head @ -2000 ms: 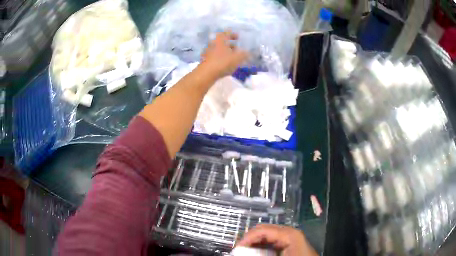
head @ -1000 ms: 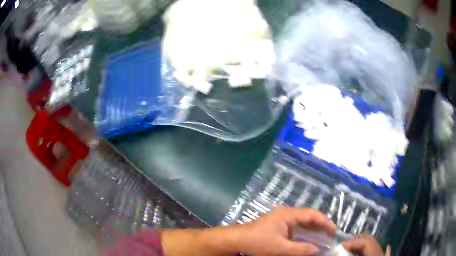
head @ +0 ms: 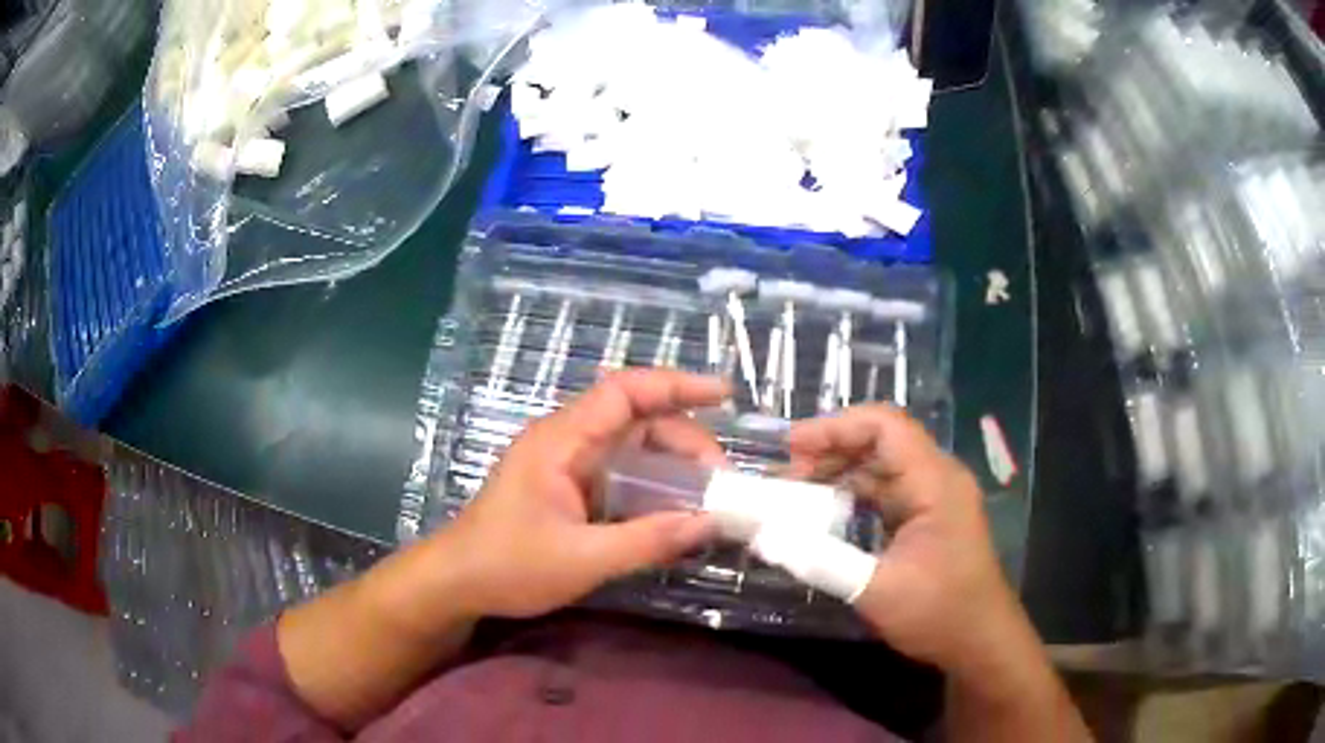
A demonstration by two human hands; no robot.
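My left hand [head: 560, 501] holds a greyish, see-through sleeve [head: 651, 485] between thumb and fingers. A white housing [head: 770, 504] joins or touches its right end. My right hand [head: 923, 530] is at the other end of the housing, its fingers curled and slightly blurred. A white wrap or small white part [head: 825, 562] lies against a right-hand digit; I cannot tell which. Both hands are over the clear blister tray [head: 930, 341], which holds rows of slim silvery rods [head: 786, 356]. White plastic parts [head: 712, 116] are heaped beyond it.
The blue tray [head: 509, 182] lies under the white heap. A clear bag of cream parts [head: 276, 73] and a blue ribbed tray [head: 109, 269] are at left. Filled blister trays [head: 1213, 319] stand at right. Scraps [head: 997, 449] lie on the green mat. A red stool [head: 51, 508] is at lower left.
My view has swung back to the right and down. Both hands now show fully over the blister tray, with the sleeve and white housing between them. Two seconds ago my left hand reached over the heap.
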